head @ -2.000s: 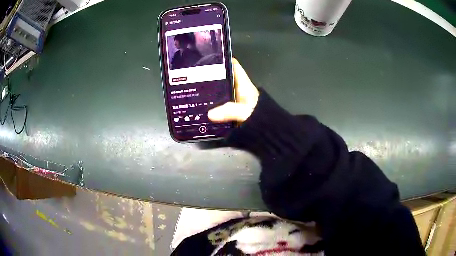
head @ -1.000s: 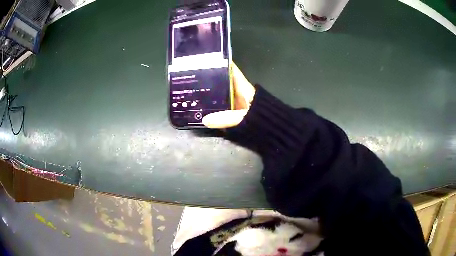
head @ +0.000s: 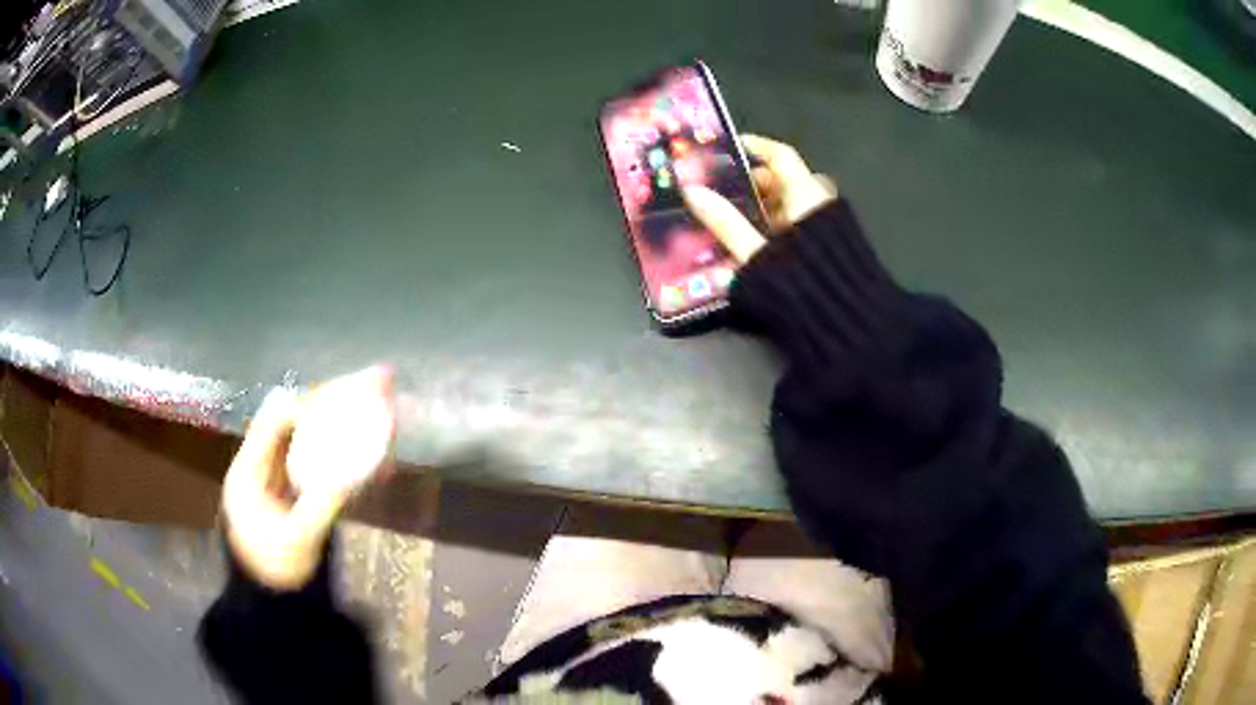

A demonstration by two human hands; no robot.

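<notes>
The smartphone [head: 661, 207] is tilted over the green bench, its lit screen pink with several app icons, slightly blurred. My right hand [head: 758, 207] holds it at its right edge, with the thumb over the screen. My left hand [head: 289, 482] is at the lower left by the bench's front edge and is blurred. It holds a small white rounded case [head: 342, 434], which looks like the earbud case, between thumb and fingers. Whether the case is open or closed cannot be told.
A white tumbler [head: 944, 48] stands on the bench [head: 413, 248] at the upper right, cut off by the frame. A thin black cable [head: 86, 241] lies at left. Grey-blue equipment [head: 154, 35] is at the upper left. Brown cardboard [head: 138, 461] is below the bench edge at left.
My left hand has come into view at the lower left with the white case. The phone's screen has changed from a dark media page to pink with icons. In the picture, the phone sits further right.
</notes>
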